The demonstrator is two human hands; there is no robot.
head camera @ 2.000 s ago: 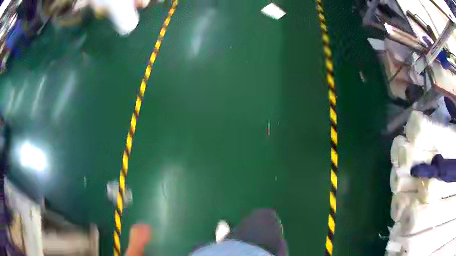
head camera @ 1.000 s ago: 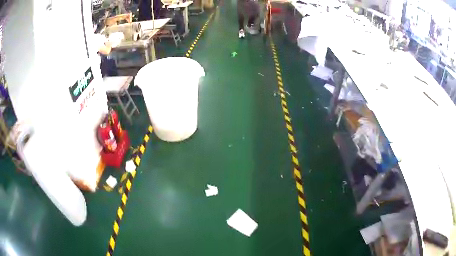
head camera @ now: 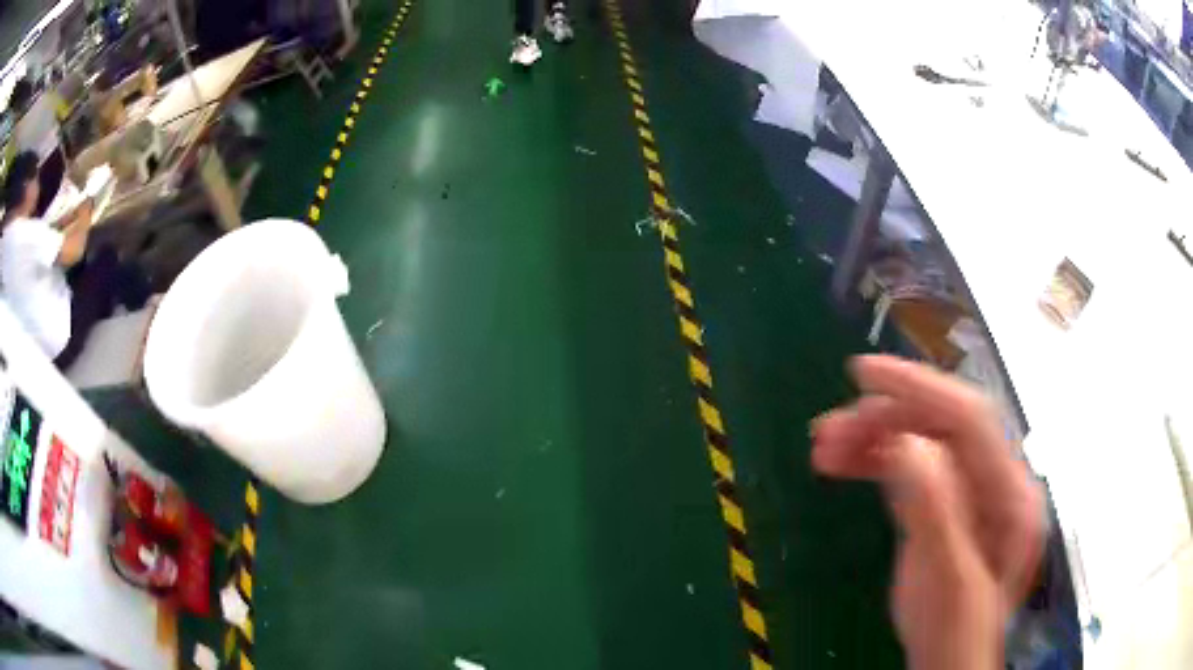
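Note:
My right hand [head camera: 949, 491] is raised at the lower right, over the edge of the long pale table [head camera: 968, 164]. It is bare and a little blurred, with its fingers partly bent and apart, and nothing shows in it. My left hand is not in the picture. A large white round bin [head camera: 294, 399] stands on the green floor at the left, its open top facing me; its inside looks bare.
Yellow-black floor stripes [head camera: 707, 406] run along both sides of the aisle. Red fire extinguishers [head camera: 147, 524] stand by a white pillar at lower left. A seated person [head camera: 39, 275] is at the left. Another person's shoes [head camera: 526, 50] show ahead. A machine [head camera: 1066, 59] stands on the table.
The bin now shows closer and further left, and the table and extinguishers are nearer. My right hand has come into view at the lower right.

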